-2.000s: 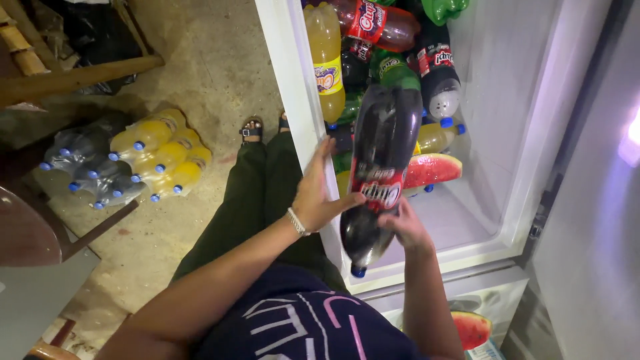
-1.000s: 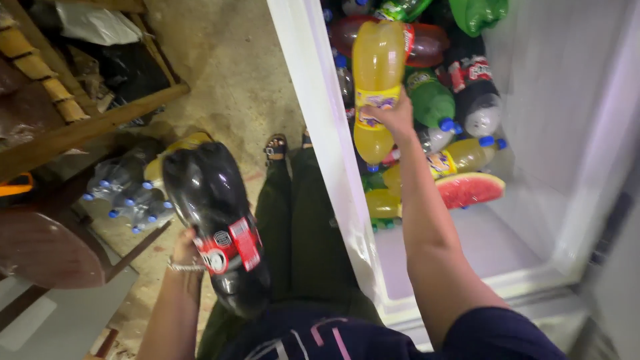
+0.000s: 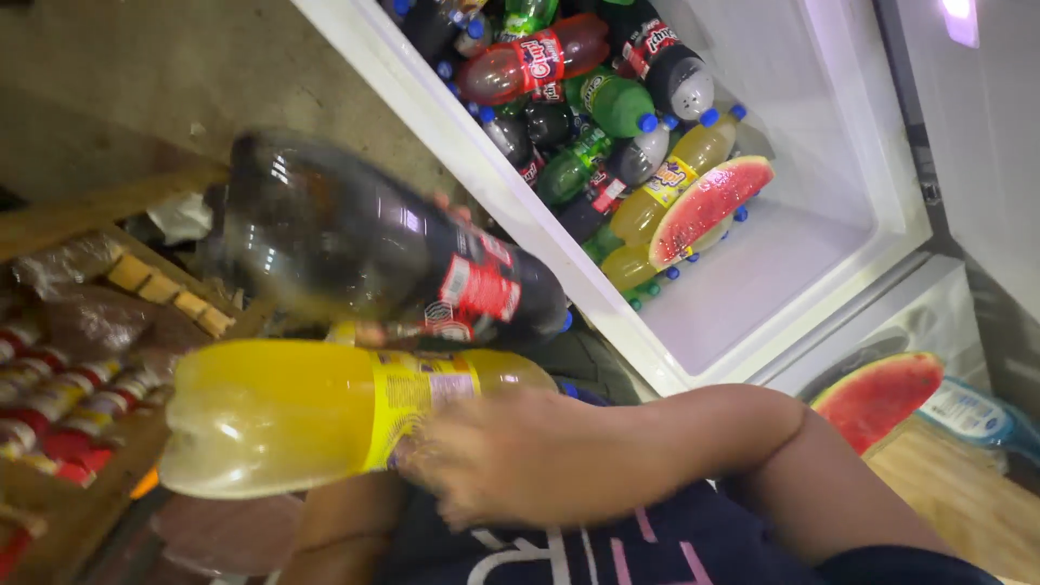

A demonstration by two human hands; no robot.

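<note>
My right hand (image 3: pixel 504 455) is closed around the label of a yellow soda bottle (image 3: pixel 268 414), which lies sideways in front of my torso, its base toward the left. Just beyond it is a large dark cola bottle (image 3: pixel 349 236) with a red label, tilted and blurred by motion. My left hand (image 3: pixel 374 333) grips the dark bottle; only a few fingers show around it, the rest being hidden behind the two bottles. Inside the open white chest freezer (image 3: pixel 496 195) lie a red soda bottle (image 3: pixel 496 73), a green bottle (image 3: pixel 621 106), more dark and yellow bottles, and a watermelon wedge (image 3: pixel 715 207).
A wooden rack (image 3: pixel 106 463) with red-and-white packages stands at the left. The freezer lid (image 3: pixel 967 122) is raised at the right. Another watermelon wedge (image 3: pixel 886 398) and a blue-tinted bottle (image 3: pixel 975 414) are at the lower right. A brown round seat (image 3: pixel 227 528) is at the lower left.
My right hand has brought the yellow bottle out of the freezer, over beside the dark bottle in my left hand. The view has swung toward the left, and the rack shows larger.
</note>
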